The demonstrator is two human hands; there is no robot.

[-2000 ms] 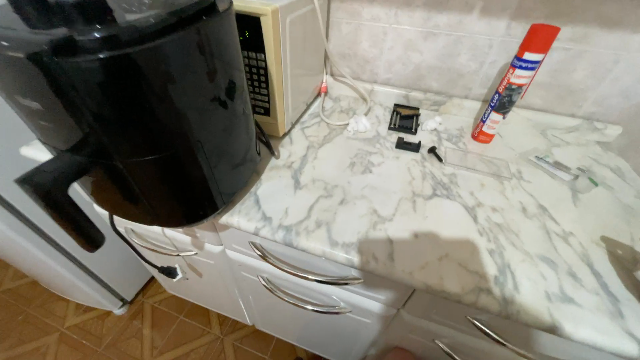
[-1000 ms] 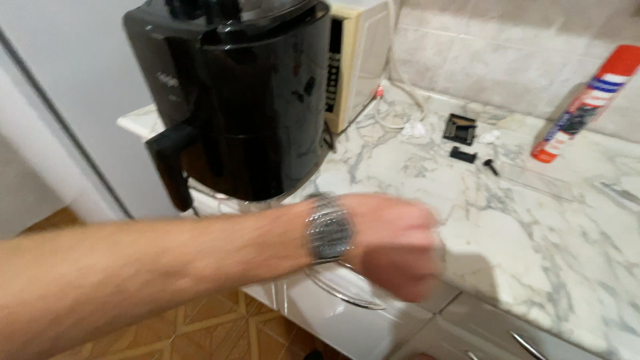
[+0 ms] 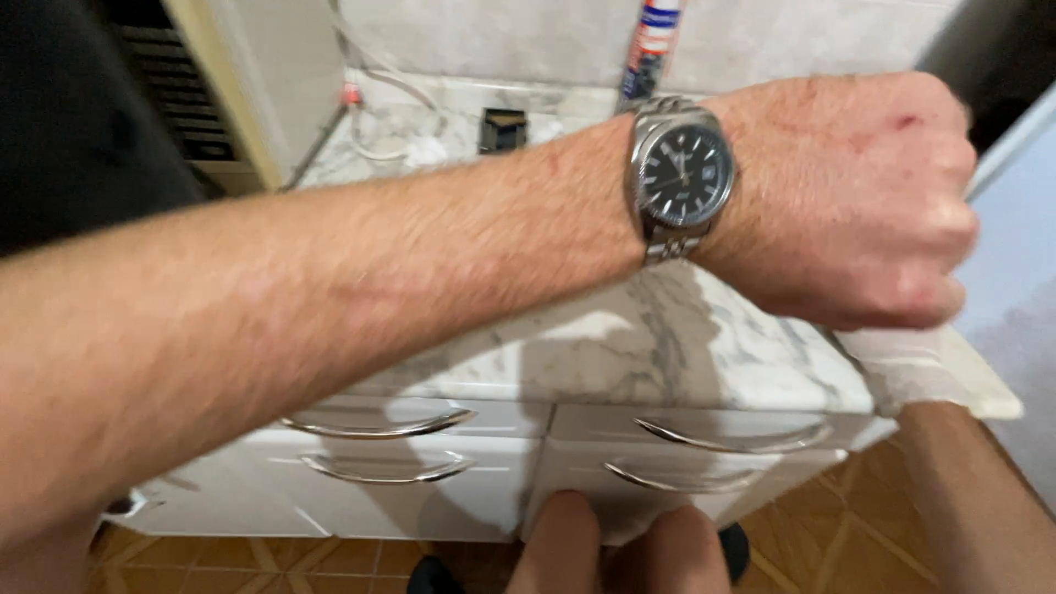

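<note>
My left hand (image 3: 850, 198) is closed in a fist with its back up, held above the right part of the marble-patterned countertop (image 3: 569, 355). Nothing shows in it. A steel wristwatch (image 3: 683, 175) with a dark dial sits on that wrist. Just below the fist is my right hand (image 3: 907, 363), wrapped in something whitish, its fingers hidden from view. Behind the left forearm, a black plastic part (image 3: 503, 129) lies beside crumpled white bits (image 3: 426, 152). A red, white and blue spray can (image 3: 652, 49) stands near the tiled wall, its base hidden by the watch.
A beige microwave (image 3: 264, 74) and a large dark appliance (image 3: 74, 107) stand at the left. A white cable (image 3: 396, 82) runs down behind the counter items. White drawers with curved metal handles (image 3: 734, 437) front the counter. My knees (image 3: 569, 536) are close below them.
My left arm, not in view two seconds ago, now reaches further right across the picture. My right forearm has come into view at the lower right. The view has swung right.
</note>
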